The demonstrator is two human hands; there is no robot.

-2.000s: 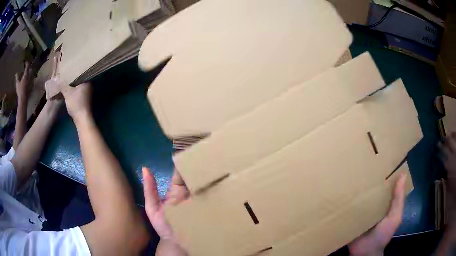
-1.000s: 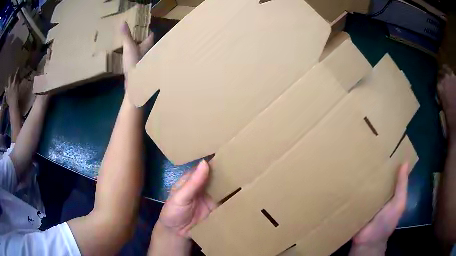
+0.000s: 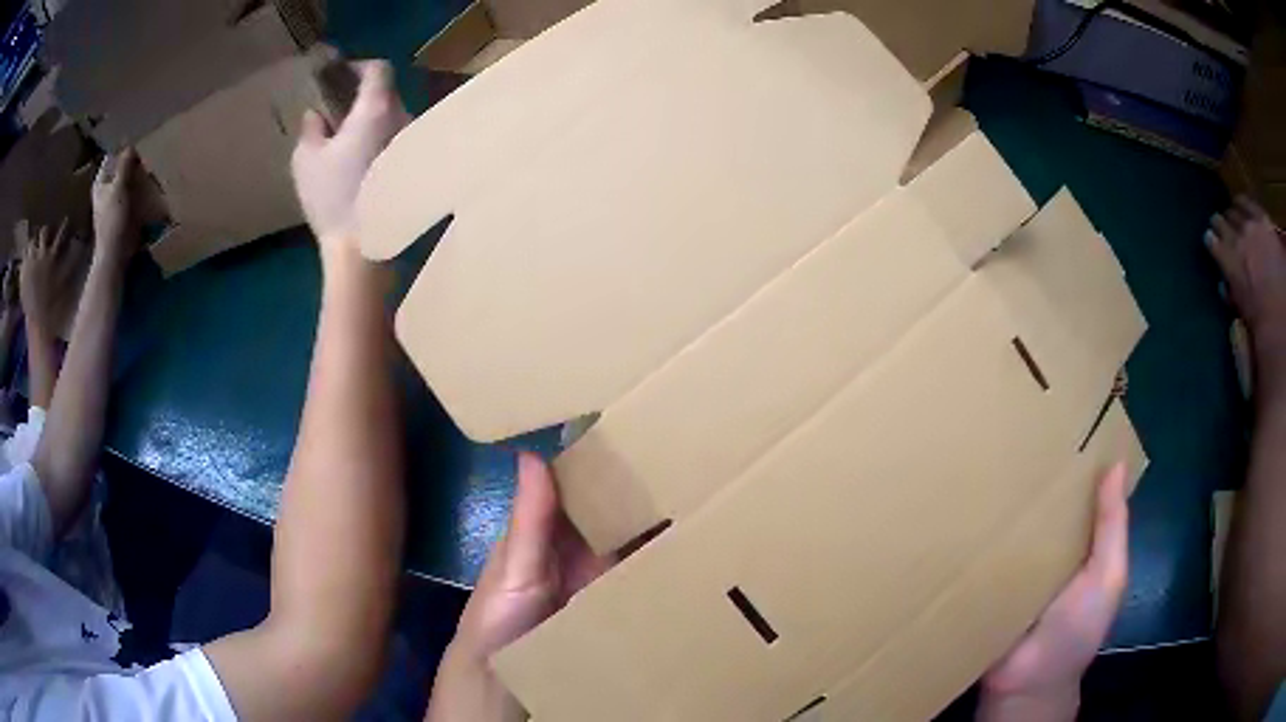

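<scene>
A flat tan box blank (image 3: pixel 790 437) fills the middle of the view, tilted, with its rounded lid panel (image 3: pixel 635 198) at the upper left and two dark lock slots in the base panel. My left hand (image 3: pixel 522 600) holds its lower left edge, thumb up beside the side notch, fingers partly hidden behind the board. My right hand (image 3: pixel 1065 621) holds its lower right edge, fingers partly hidden underneath. The blank's bottom edge is cut off by the frame.
At left, a person in a white shirt (image 3: pixel 106 621) holds other cardboard blanks (image 3: pixel 226 127) over the green table (image 3: pixel 198 367). An open box (image 3: pixel 487 43) and a purple-grey carton (image 3: pixel 1142 85) are at the far side. Another person's hand (image 3: pixel 1248 261) is at the right edge.
The blank has turned since the first frame and lately shifted slightly down and left. My left hand's thumb has lifted off the board's face. The neighbour's blanks have moved up and tilted.
</scene>
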